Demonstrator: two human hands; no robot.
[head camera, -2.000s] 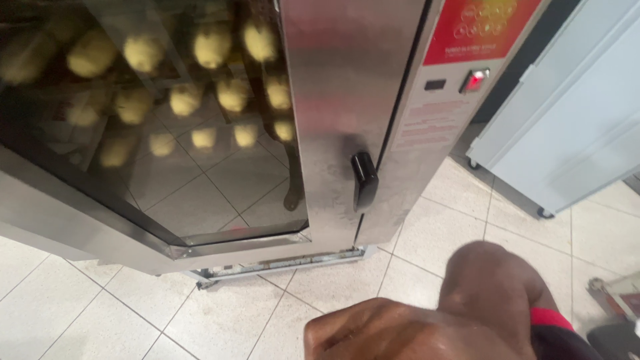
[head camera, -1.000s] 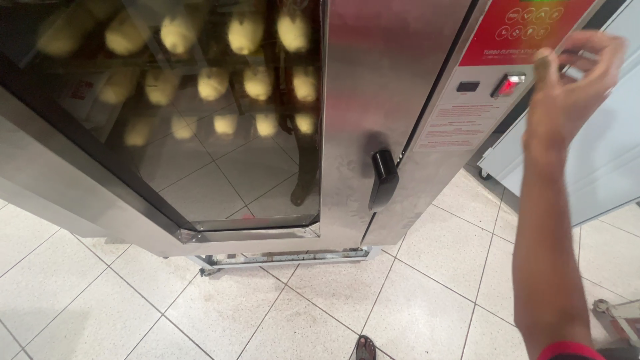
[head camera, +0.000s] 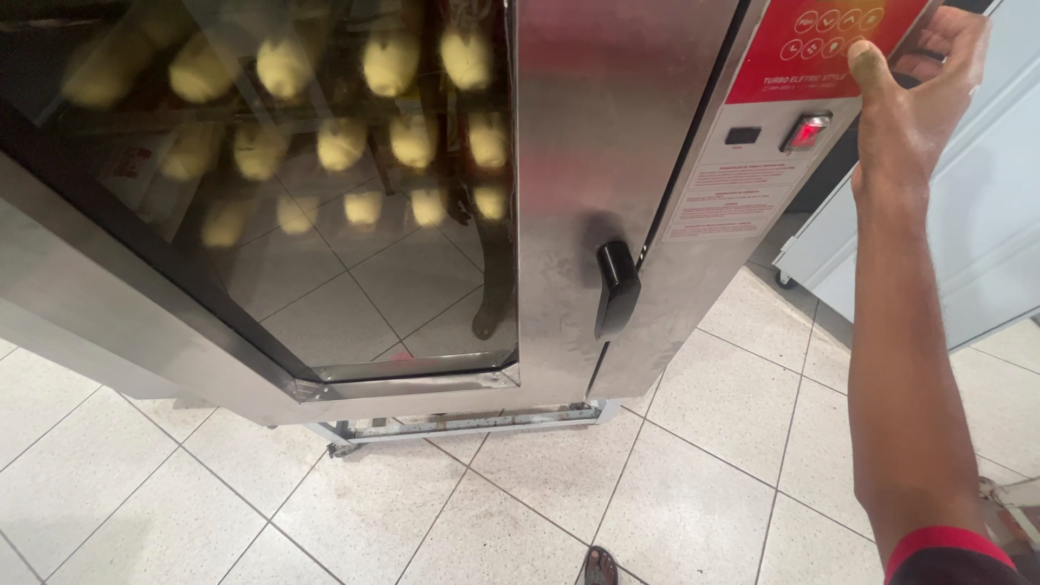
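Observation:
My right hand (head camera: 918, 106) is at the red control panel (head camera: 792, 53) of a stainless steel convection oven. Its thumb rests on a lower-row button near the panel's right edge, while the fingers reach around the side. Below the panel a rocker switch (head camera: 807, 132) glows red. The oven door (head camera: 581, 187) is closed, with a black handle (head camera: 618, 290) on its right side. Behind the glass (head camera: 349, 309), several rows of pale yellow dough pieces (head camera: 392, 63) show, partly blurred by reflections. My left hand is out of view.
The oven stands on a metal frame with casters (head camera: 471, 426) over a tiled floor (head camera: 520, 504). A white cabinet on casters (head camera: 934, 211) stands at the right. A foot in a sandal (head camera: 600, 566) shows at the bottom edge.
My right hand came up to the control panel between the first frame and the middle one. Since then its thumb has come down onto the panel. The door has stayed closed.

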